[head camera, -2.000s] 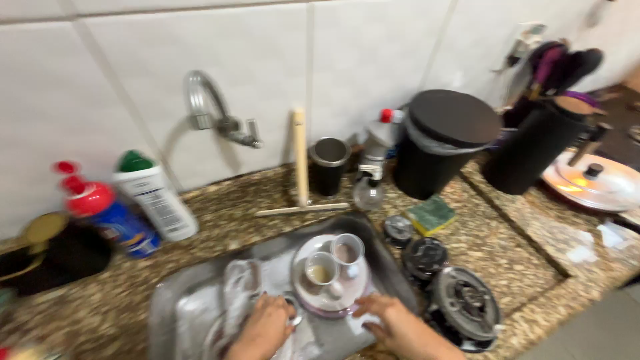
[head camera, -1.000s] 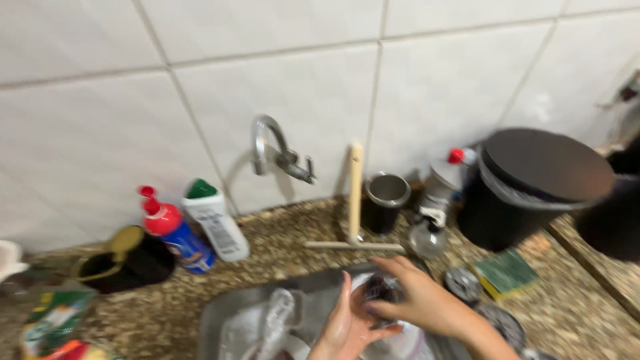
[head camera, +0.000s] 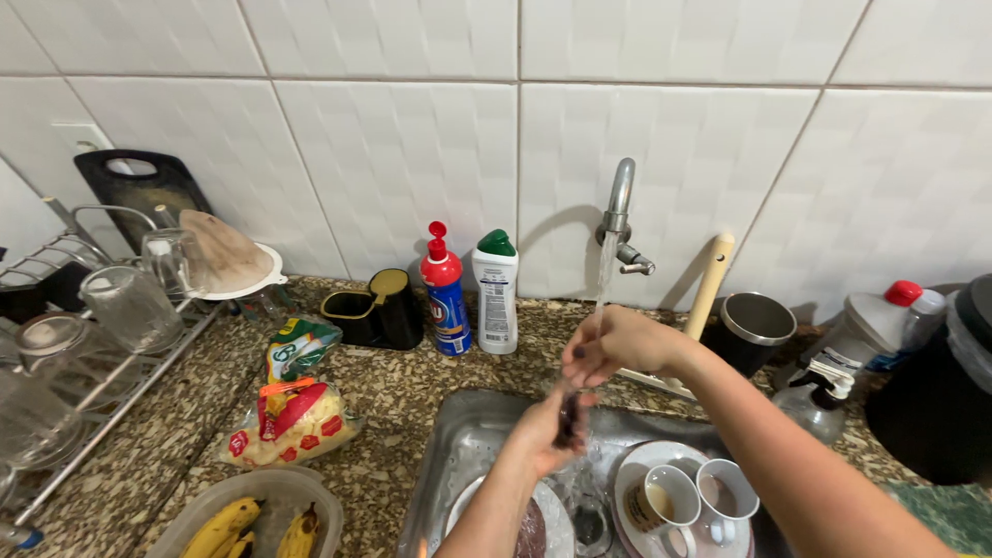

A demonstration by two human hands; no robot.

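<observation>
Water runs from the metal faucet [head camera: 618, 209] onto my hands above the steel sink. My left hand [head camera: 546, 434] is curled around a small dark object [head camera: 570, 418], too blurred to name. My right hand [head camera: 612, 345] is just above it, under the stream, fingers bent; whether it grips anything is unclear. Below, in the steel sink [head camera: 457, 418], a plate [head camera: 632, 473] on the right bears two cups, one [head camera: 673, 496] with light brown liquid. Another plate [head camera: 562, 519], with something reddish brown on it, lies partly behind my left forearm.
A dish rack [head camera: 116, 403] with glasses stands left. Between it and the sink are a banana container [head camera: 329, 496] and a food bag [head camera: 298, 434]. Behind the sink are a red-capped bottle [head camera: 446, 302], a green-capped bottle [head camera: 496, 298], a wooden-handled squeegee [head camera: 709, 287] and a dark cup [head camera: 752, 333].
Both hands have moved under the faucet, where water now runs; one second ago they were together over the sink around a dark item. The view has swung left.
</observation>
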